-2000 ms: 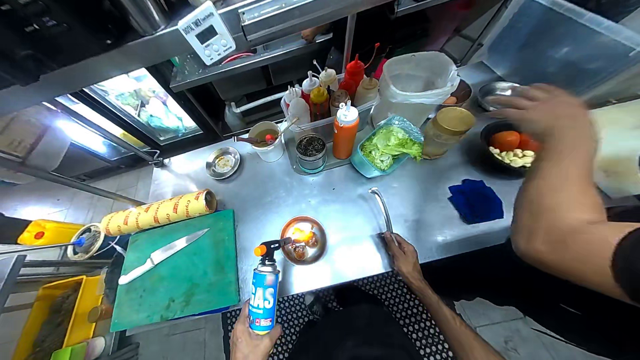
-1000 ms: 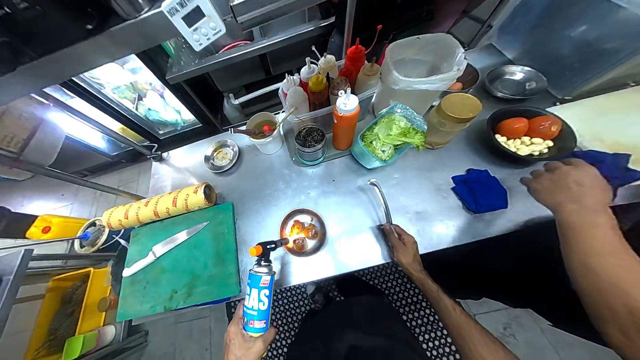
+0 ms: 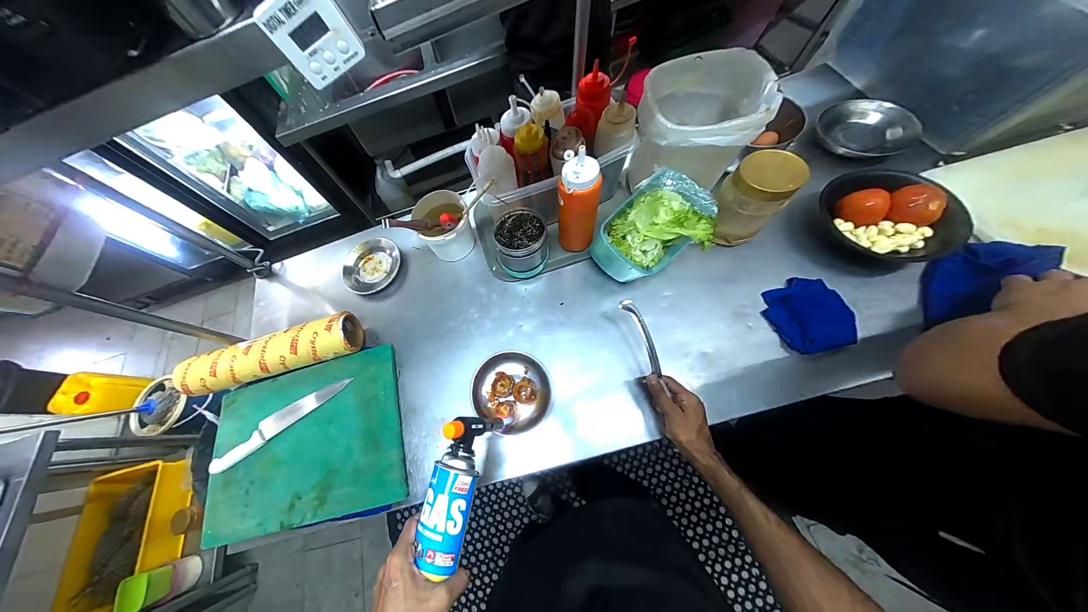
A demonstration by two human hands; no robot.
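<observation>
My left hand (image 3: 416, 574) grips the blue gas canister (image 3: 446, 517) of a blowtorch. Its torch head (image 3: 466, 427) points at the browned food pieces (image 3: 514, 389) in a small round metal dish (image 3: 541, 408), with an orange glow on the nearest piece. My right hand (image 3: 682, 416) is at the counter's front edge, closed on the lower end of metal tongs (image 3: 643, 338), whose curved tips rest to the right of the dish. A green cutting board (image 3: 314, 459) bearing a white-handled knife (image 3: 276, 427) is left of the dish.
A plastic wrap roll (image 3: 272, 353) lies behind the board. Farther back are a small dish (image 3: 371, 265), a white cup (image 3: 446, 238), sauce bottles (image 3: 579, 204) and a lettuce container (image 3: 650, 229). At right, a co-worker's hand (image 3: 1033, 293) touches a blue cloth (image 3: 977, 276) beside a tomato bowl (image 3: 901, 217).
The co-worker's hand has moved from over the tomato bowl to the blue cloth beside it. My hands keep hold of the torch and the tongs.
</observation>
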